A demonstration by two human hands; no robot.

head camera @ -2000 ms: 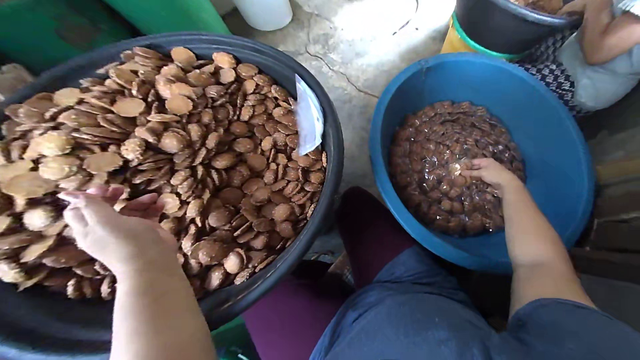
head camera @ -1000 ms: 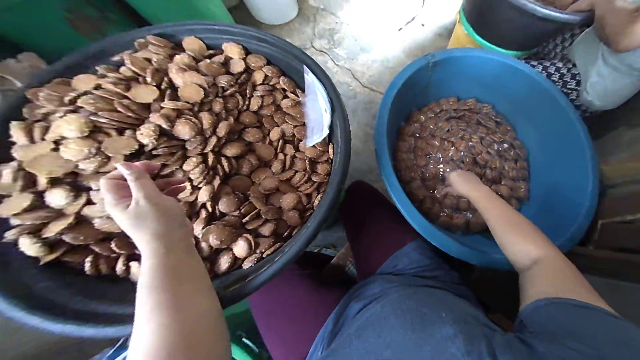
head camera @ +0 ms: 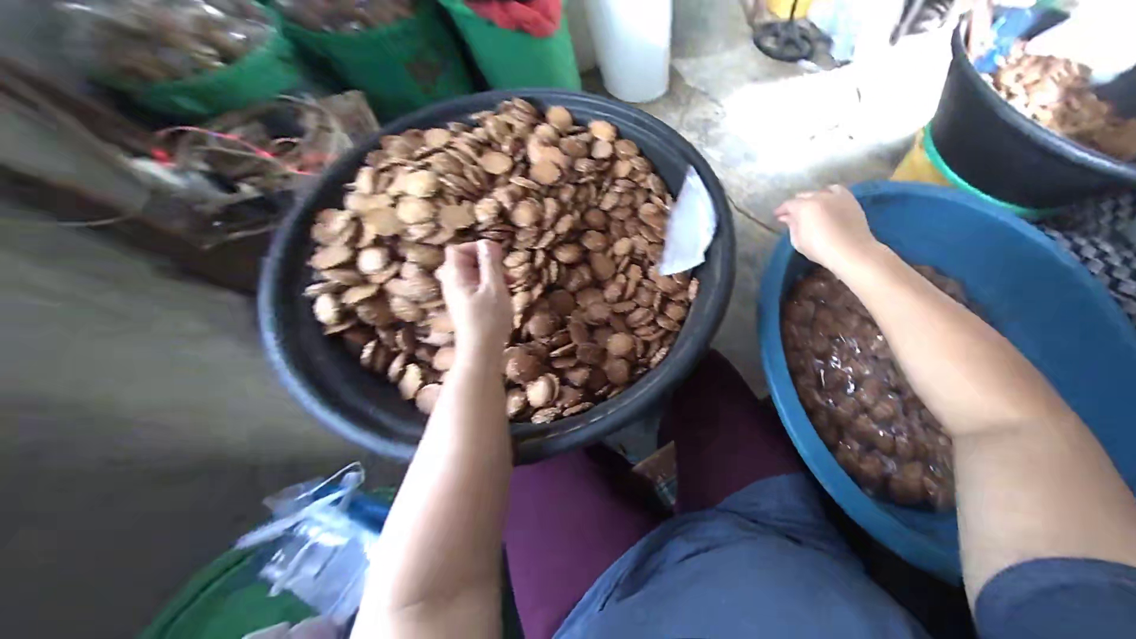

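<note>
A wide black tub (head camera: 719, 302) holds a heap of flat, round brown pieces (head camera: 568, 257), whose kind I cannot tell. Over the heap's left middle is my left hand (head camera: 475, 284), fingers bent close together; whether a piece is between them is unclear. My right hand (head camera: 825, 222) hangs over the near-left rim of a blue basin (head camera: 1047, 266), its fingers curled and their tips hidden from clear view. In the basin lie wet brown pieces (head camera: 870, 399) in glossy liquid. A white sheet (head camera: 690, 226) stands against the black tub's inner right side.
Green sacks (head camera: 373, 62) and a white container (head camera: 630, 44) stand beyond the black tub. Another black tub (head camera: 985, 133) with pale brown pieces is at the upper right, a person's hand near it. Clear plastic bags (head camera: 319, 541) lie lower left, above something green.
My right hand has come up out of the blue basin's wet pieces to its rim beside the black tub. My left hand remains over the heap. The view has shifted left.
</note>
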